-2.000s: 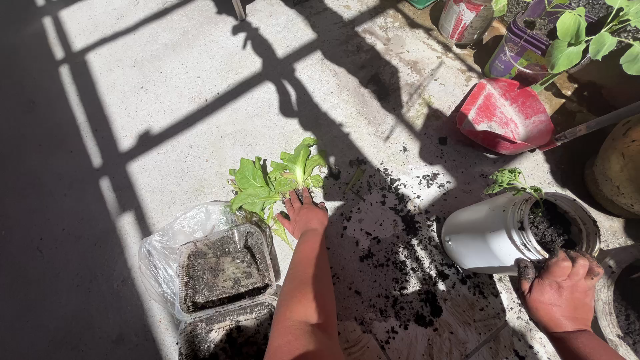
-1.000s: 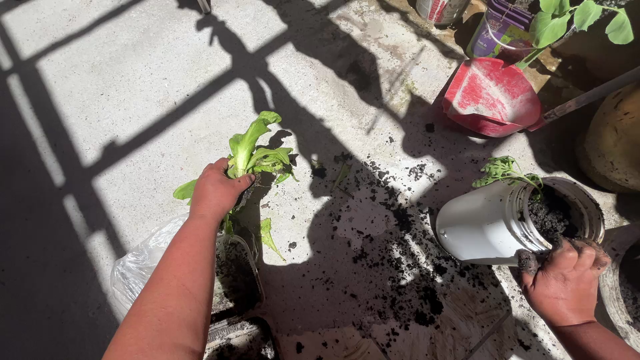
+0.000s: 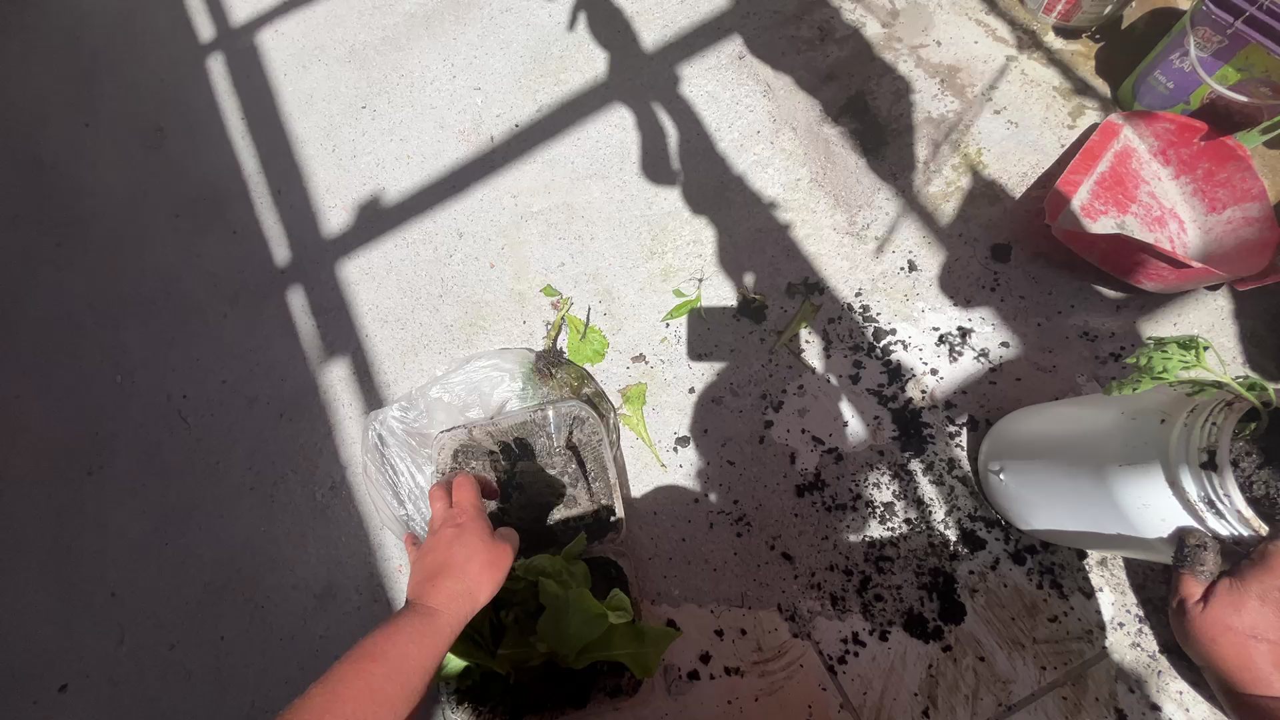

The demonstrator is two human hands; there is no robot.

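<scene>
My left hand (image 3: pixel 462 545) is over the near left side of a clear plastic container (image 3: pixel 530 450) smeared with soil; whether its fingertips touch it I cannot tell. Just below, a leafy green seedling (image 3: pixel 575 610) lies on dark soil in the adjoining tray part. My right hand (image 3: pixel 1235 610), soil on its thumb, grips the mouth end of a white plastic jar (image 3: pixel 1090 470) lying on its side. The jar holds dark soil, and a small plant with divided leaves (image 3: pixel 1180 365) comes out of its mouth. The right hand's fingers are partly cut off by the frame.
Loose dark soil (image 3: pixel 930 590) is scattered over the concrete floor between my hands. A torn leaf (image 3: pixel 636 415) and small plant scraps lie near a clear plastic bag (image 3: pixel 400 450). A red dustpan (image 3: pixel 1165 200) and a purple bucket (image 3: pixel 1170 70) stand at upper right.
The leafy seedling, held up in my left hand one second ago, now lies in the tray's near part, and that hand has let it go. My right hand stays at the jar.
</scene>
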